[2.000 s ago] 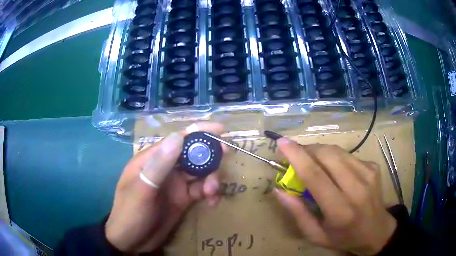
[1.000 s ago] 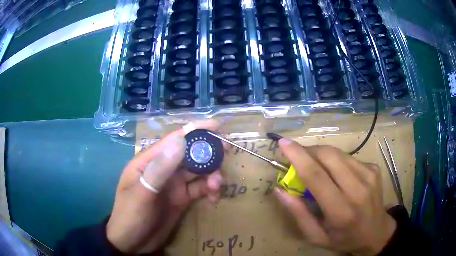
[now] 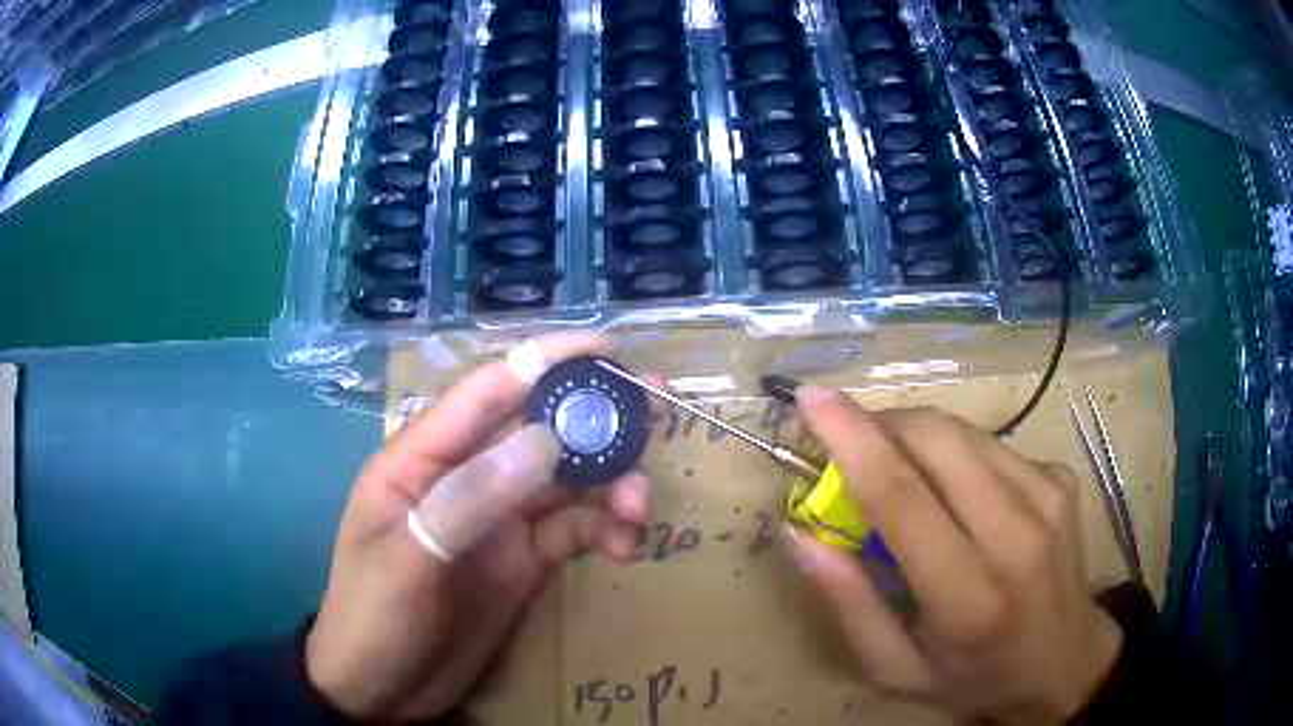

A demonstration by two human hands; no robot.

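Note:
My left hand (image 3: 440, 539) holds a round black part (image 3: 589, 421) between thumb and fingers, its face up, with a ring of pale dots around a silvery centre. White bands show on the thumb and a finger. My right hand (image 3: 964, 546) holds a thin-shafted tool (image 3: 709, 417) by its yellow grip with a purple-blue end. The bright shaft points up and left, and its tip is at the part's upper rim. Whether the tip touches the rim is hard to tell.
A clear blister tray (image 3: 723, 156) with rows of black parts lies beyond the hands. A brown cardboard sheet (image 3: 624, 638) with black handwriting lies under them. A black cord (image 3: 1061, 333) loops over tray and cardboard. Tweezers (image 3: 1110, 475) and dark-blue-handled nippers (image 3: 1205, 546) lie right.
The black part has shifted slightly right and up in my left hand, and the thumb now lies further over its face. The tool's tip has moved slightly with the rim.

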